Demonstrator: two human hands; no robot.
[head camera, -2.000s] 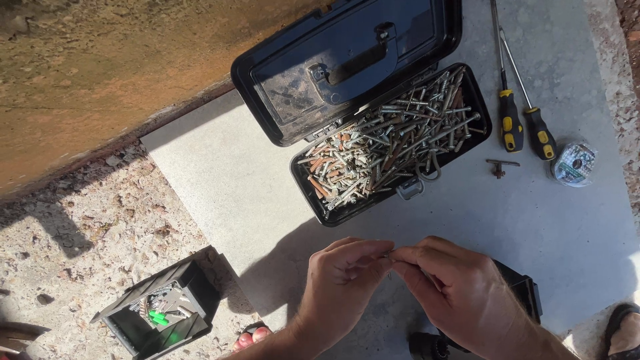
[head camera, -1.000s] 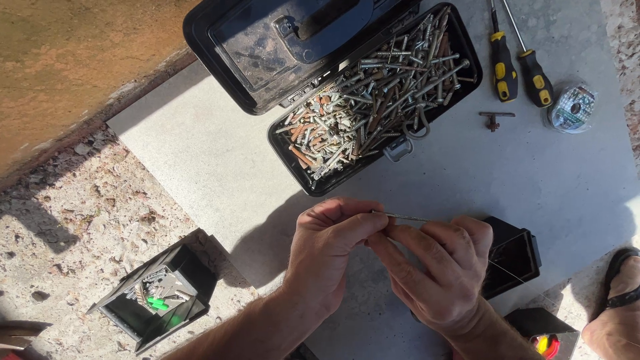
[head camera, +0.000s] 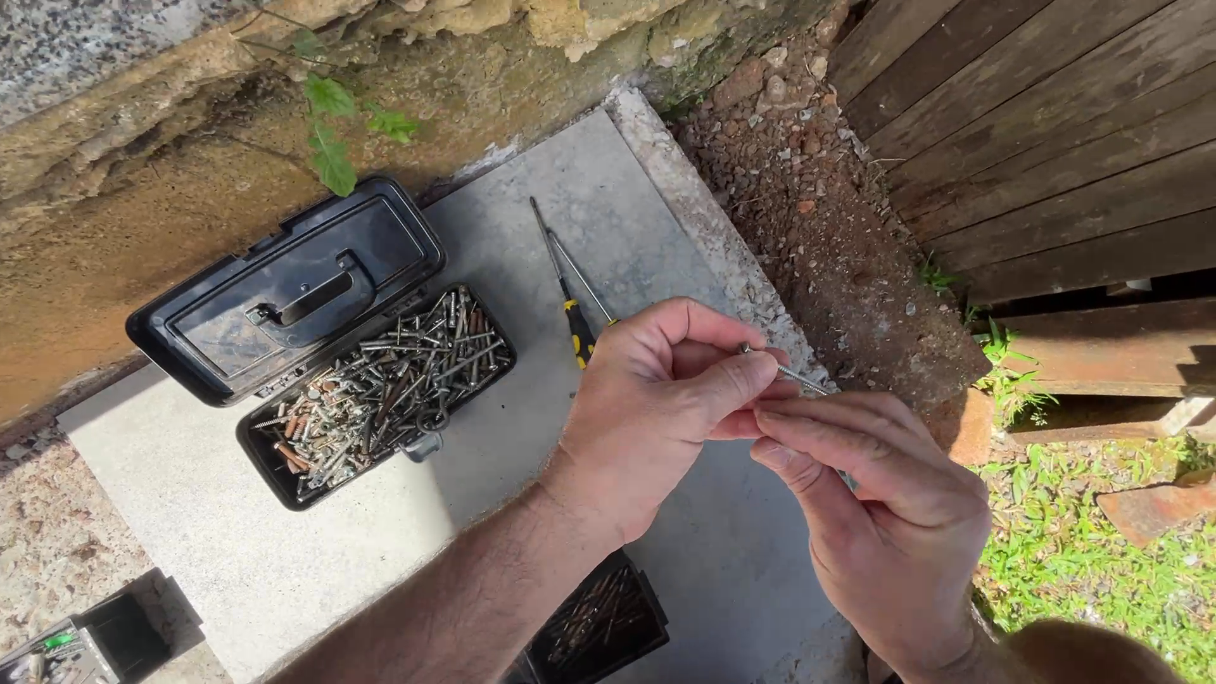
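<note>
Between the fingertips of my left hand (head camera: 670, 399) is the head end of a long metal screw (head camera: 801, 380). My right hand (head camera: 879, 503) pinches around its other end, which the fingers partly hide. Left of my hands, a black plastic toolbox (head camera: 249, 439) lies with its lid (head camera: 214, 328) folded back, full of loose screws, bolts and wall plugs (head camera: 380, 394). Two screwdrivers with black and yellow handles (head camera: 578, 332) lie just beyond my left hand, which partly covers them. Below my left wrist, a black bin (head camera: 655, 622) holds long thin screws or nails.
A grey slab (head camera: 323, 575) bears the toolbox and tools. At the lower left a small black bin (head camera: 123, 632) holds mixed hardware. A stained wall (head camera: 171, 237) with a green plant runs along the far side, and wooden planks (head camera: 1035, 123) stand at the right.
The view has swung right and widened. My hands have risen off the slab's near side and now hold the screw in front of the screwdrivers.
</note>
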